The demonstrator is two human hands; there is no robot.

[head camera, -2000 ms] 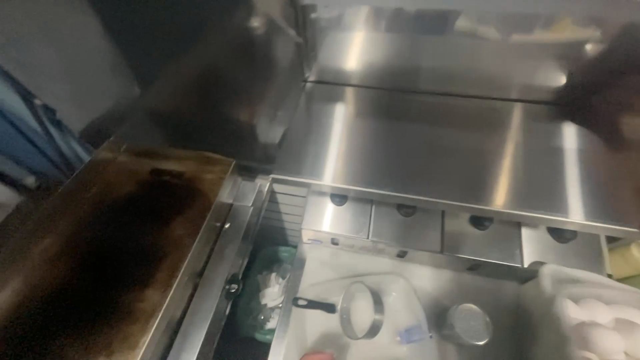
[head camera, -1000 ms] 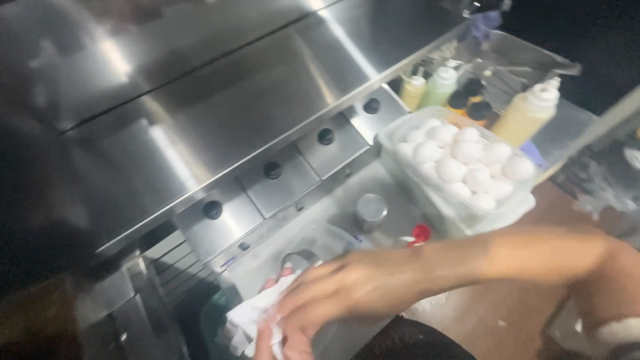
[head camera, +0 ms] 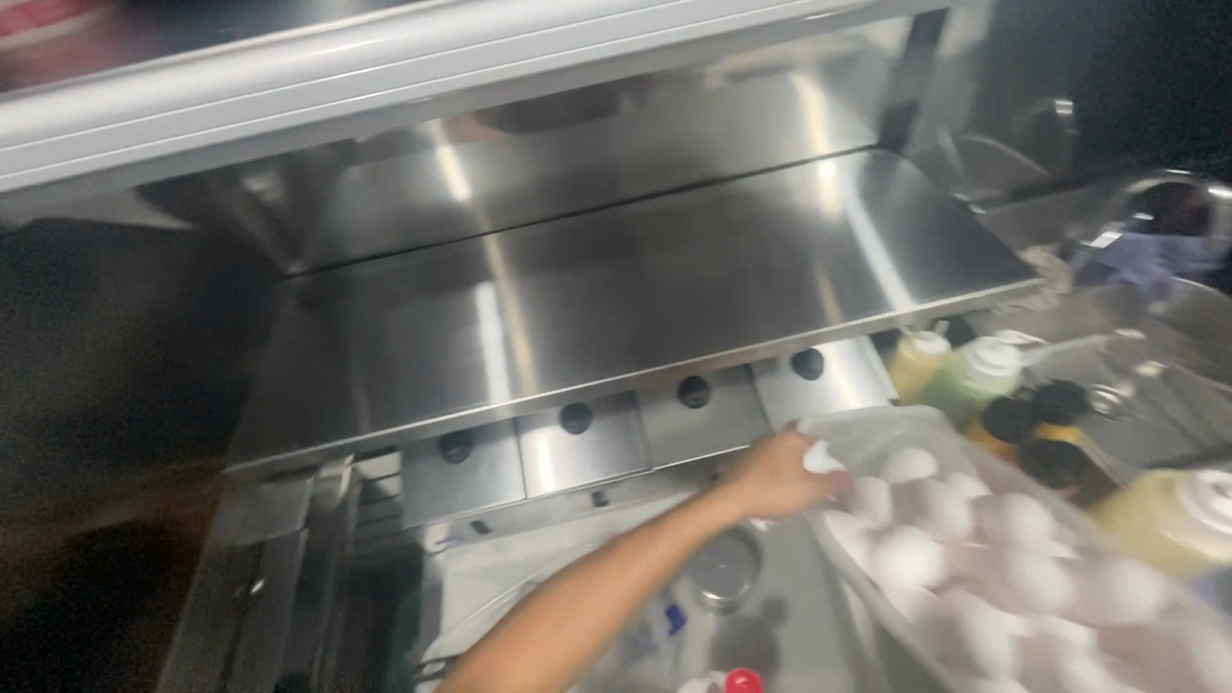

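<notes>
My left hand (head camera: 784, 476), on an arm reaching from the lower middle, is at the near left corner of a translucent plastic container of white eggs (head camera: 910, 558). A bit of white paper or cloth (head camera: 821, 458) shows at its closed fingers; blur hides whether they also touch the container's rim. Below the hand, a round clear lid or cup (head camera: 724, 570) lies on the pale work surface. My right hand is out of view.
A stainless steel shelf (head camera: 664, 279) spans the middle above steel lids with black knobs (head camera: 575, 418). Squeeze bottles (head camera: 982, 371) and black-capped bottles (head camera: 1054, 462) stand beyond the eggs. A red cap (head camera: 743, 681) is at the bottom edge, and a dark griddle-like area (head camera: 87, 597) lies at left.
One second ago both hands were together around white paper or cloth at the lower middle; now only my left hand shows, by the egg container. The view has swung strongly.
</notes>
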